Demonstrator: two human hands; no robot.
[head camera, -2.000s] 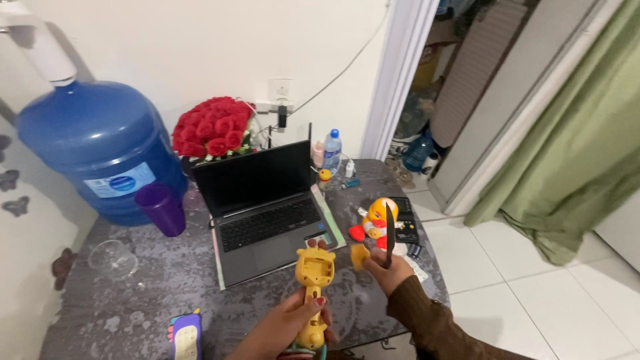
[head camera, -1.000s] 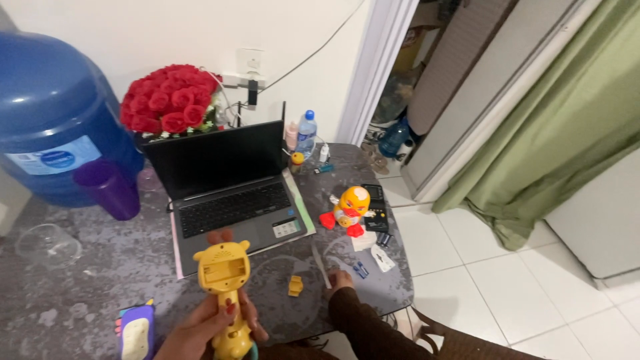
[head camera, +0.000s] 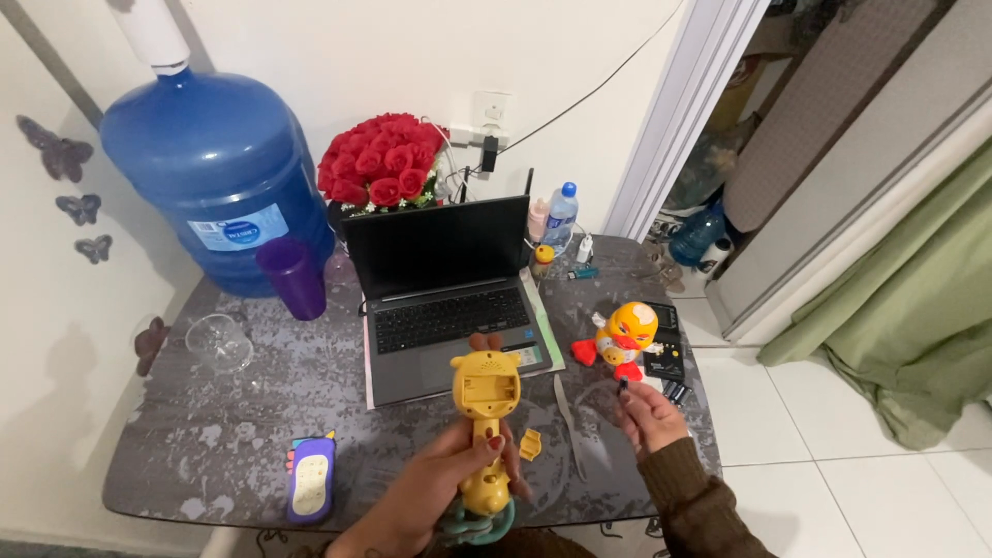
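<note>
My left hand grips the handle of a yellow plastic animal-shaped toy, its battery compartment uncovered and facing me, with no battery seen inside. A small dark battery is pinched between the fingertips of my right hand, just below the orange toy duck. On the table between my hands lie the yellow battery cover and a table knife. More batteries rest to the right of my right hand.
An open laptop stands behind the toy. Around it are a purple cup, a blue water jug, red artificial roses, a clear glass, a purple toy phone, a water bottle and a black device.
Two seconds ago my right hand held the knife and the yellow cover; both now lie on the table. That hand has moved over toward the duck and taken hold of a battery.
</note>
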